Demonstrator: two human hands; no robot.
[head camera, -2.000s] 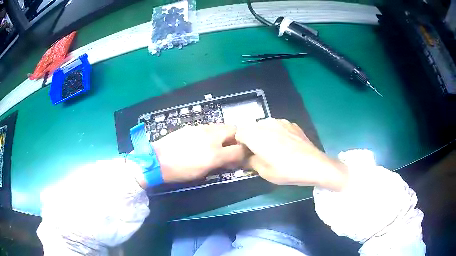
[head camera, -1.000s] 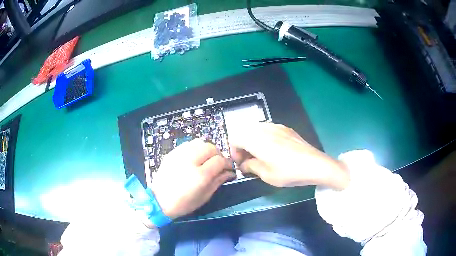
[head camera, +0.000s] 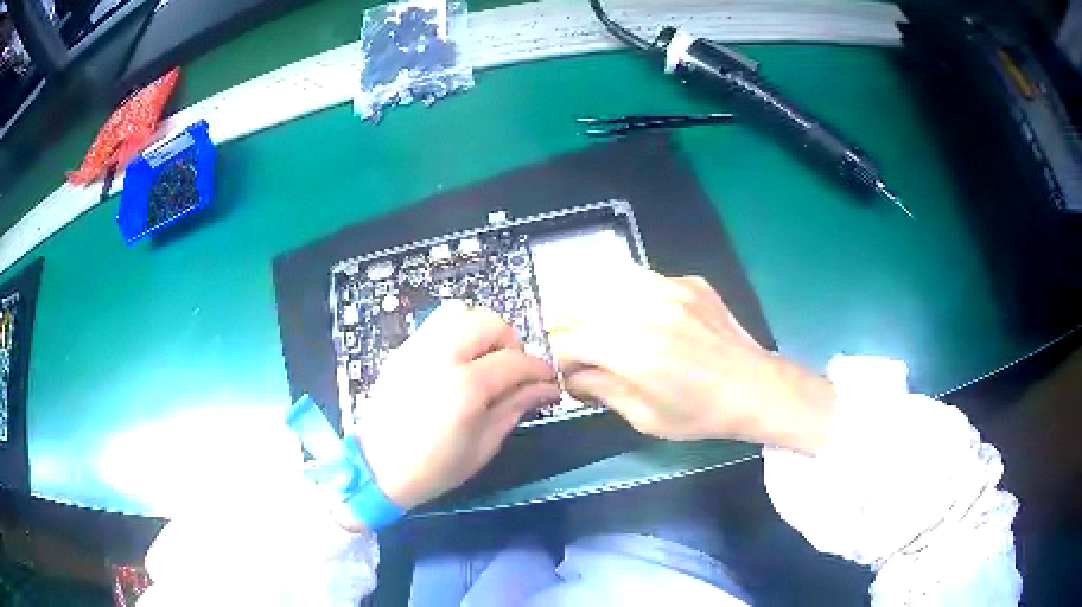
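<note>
The housing (head camera: 415, 243) lies on the black mat (head camera: 311, 320) in front of me, with the mainboard (head camera: 377, 296) in its left part and a plain silver-white plate (head camera: 581, 257) in its right part. My left hand (head camera: 457, 397) is over the lower middle of the board, fingers bent. My right hand (head camera: 676, 362) is over the lower right of the unit. The fingertips of both hands meet at the board's right edge. A small orange-yellow bit shows beside the right fingers. What the fingertips hold, if anything, is hidden.
An electric screwdriver (head camera: 777, 113) lies at the back right, tweezers (head camera: 655, 122) left of it. A clear parts bag (head camera: 413, 59) lies behind the mat. A blue screw bin (head camera: 169, 184) and red bag (head camera: 128, 125) are at the left. Other units show at the left and right edges.
My left hand has moved down and left from over the right hand's fingertips, uncovering more of the board. My right hand has stayed at the unit's right part with small shifts.
</note>
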